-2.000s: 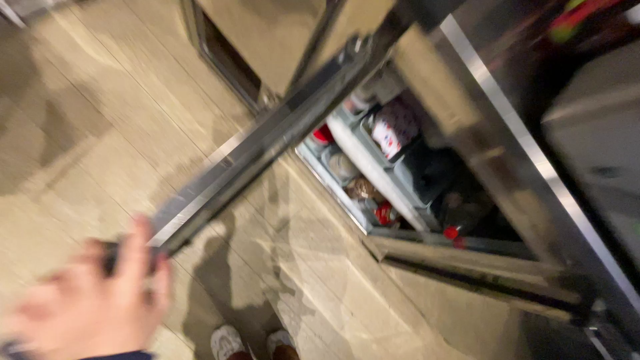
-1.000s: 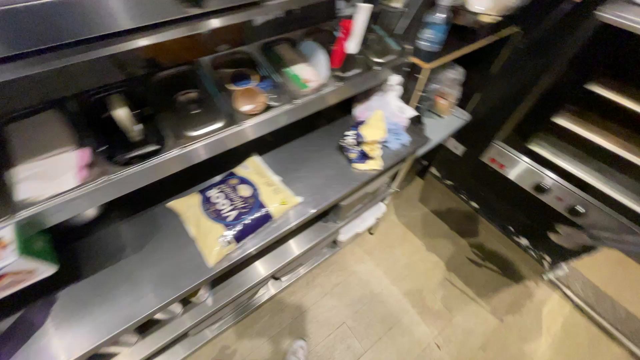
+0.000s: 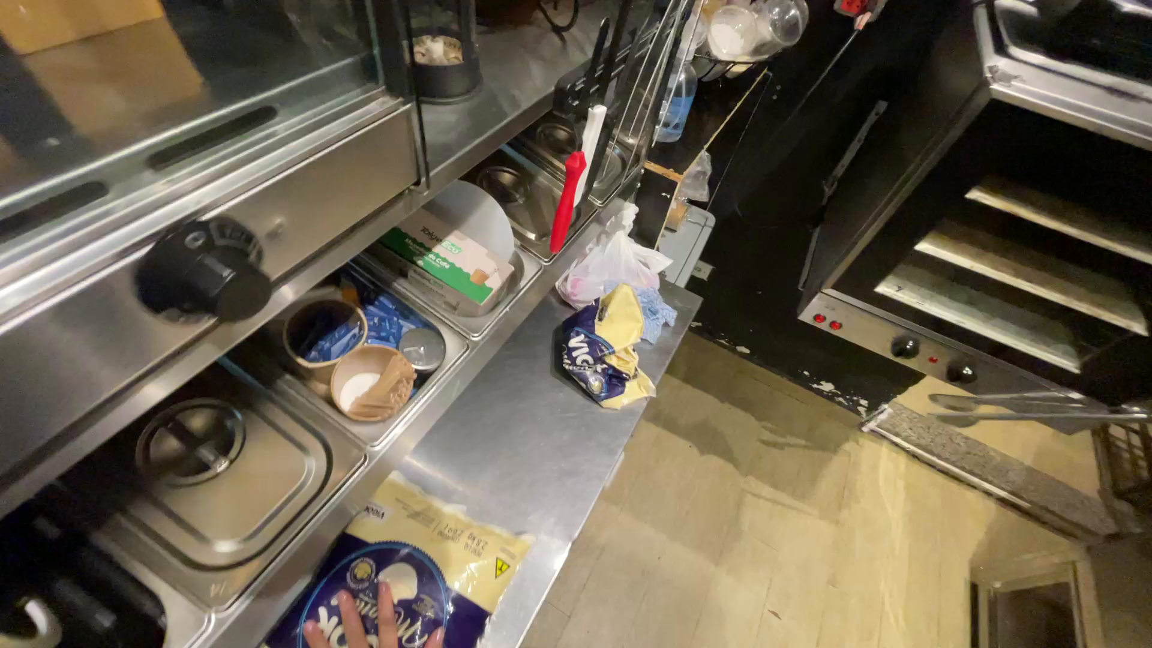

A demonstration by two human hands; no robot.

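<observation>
The fingers of one hand, which I take for my left hand (image 3: pixel 364 621), lie spread over a large blue and yellow plastic food bag (image 3: pixel 477 549) at the bottom edge of the head view. They seem to touch its printed front; the palm is cut off by the frame. The bag lies on the steel counter (image 3: pixel 504 427). Farther along the counter rests a crumpled blue and yellow bag (image 3: pixel 607 346), beside a thin white plastic bag (image 3: pixel 612 265) and a blue cloth (image 3: pixel 655 313). My right hand is not in view.
Steel pans, one with a lid (image 3: pixel 261 486), line the rail above the counter. One pan holds paper cups (image 3: pixel 373 382); another holds a green and white box (image 3: pixel 445 270). A red-handled utensil (image 3: pixel 567 202) stands at the rail. At right is an oven (image 3: pixel 945 346) with tongs (image 3: pixel 1035 409) below.
The view has swung from an open drawer and the floor to the counter. The hand at the drawer two seconds ago is gone from there; fingers now lie over the large bag.
</observation>
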